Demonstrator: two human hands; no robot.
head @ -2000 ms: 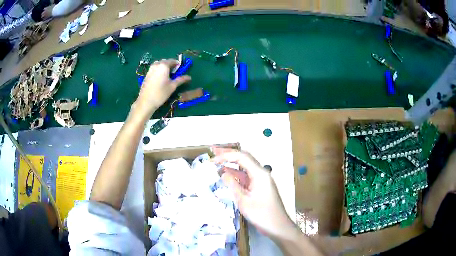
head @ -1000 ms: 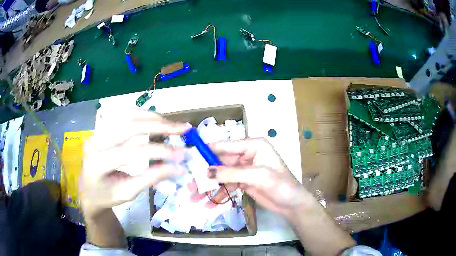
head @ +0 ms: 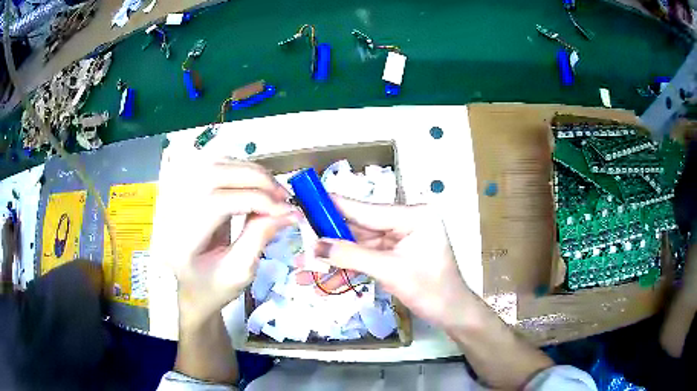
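Observation:
A bright blue battery cell (head: 319,205) is held above the open carton of scraps (head: 403,321), its upper end tilted to the left. My right hand (head: 397,252) grips its lower part between thumb and fingers. Red and yellow lead wires (head: 333,289) hang in a loop below it. My left hand (head: 237,229) has its fingertips pinched at the cell's left side, near a pale edge; whether they grip anything is unclear. Crumpled white backing papers (head: 294,317) lie in the carton under both hands.
Several wired blue cells, one with a white pad (head: 393,69), lie on the green belt (head: 451,53) beyond. Tan moulded parts (head: 72,99) are heaped at left. Green PCB panels (head: 611,221) fill the carton at right. Yellow printed sheets (head: 131,229) lie left, near a dark-clothed person.
My left hand left the belt and came to the carton, now close against the cell. My right hand took hold of the blue cell. The view shifted, so the belt sits higher.

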